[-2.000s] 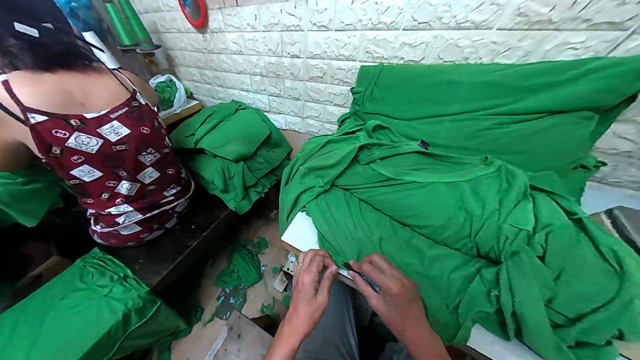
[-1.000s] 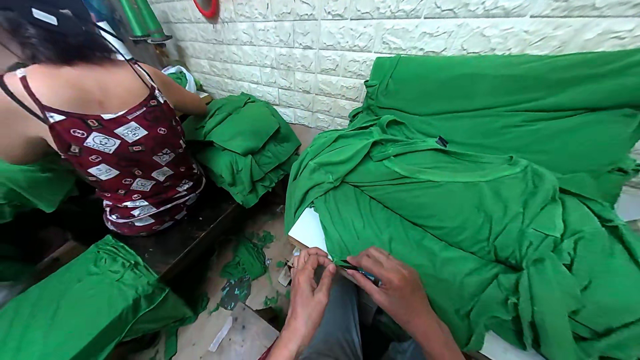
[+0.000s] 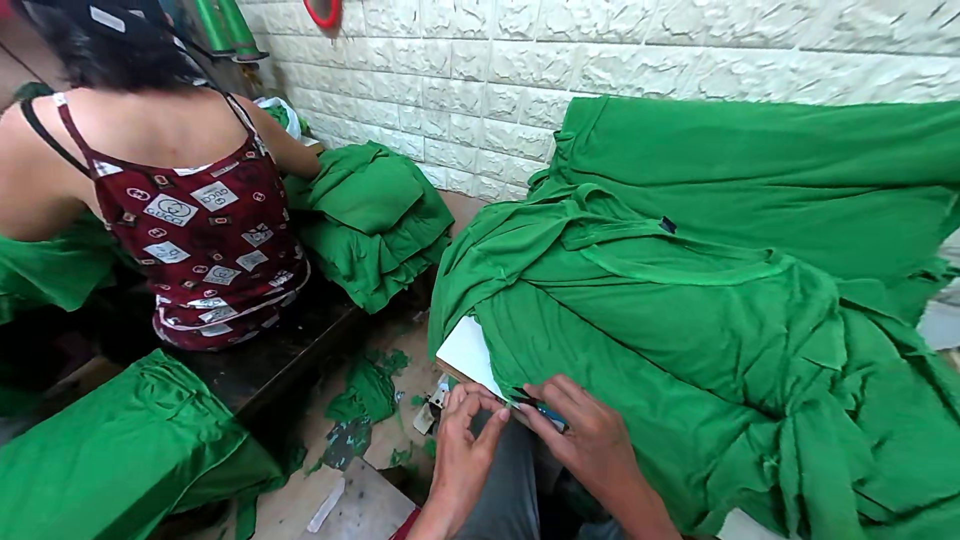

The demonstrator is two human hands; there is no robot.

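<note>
My left hand (image 3: pixel 466 442) pinches a tiny green piece, thread or fabric, between thumb and finger at the near edge of a white-topped board (image 3: pixel 471 352). Close against it on the right, my right hand (image 3: pixel 581 431) holds a small dark and blue tool (image 3: pixel 553 417), perhaps thread snips, its tip at the green piece. Beyond both hands a green knit shirt (image 3: pixel 690 322) with a ribbed neckline and a dark neck label (image 3: pixel 667 224) lies spread over the board. Fingers hide much of the tool and the piece.
A co-worker (image 3: pixel 195 202) sits on a dark bench (image 3: pixel 300 352) at the left, one arm at a green fabric pile (image 3: pixel 367 210). Folded green fabric (image 3: pixel 135 450) lies nearer. Green scraps (image 3: pixel 367 390) litter the floor. More green cloth (image 3: pixel 765 142) lies by the brick-patterned wall (image 3: pixel 525 75).
The co-worker's right arm has come into view, reaching to the green pile. My hands have stayed close together at the board's edge, with the tool still in the right one.
</note>
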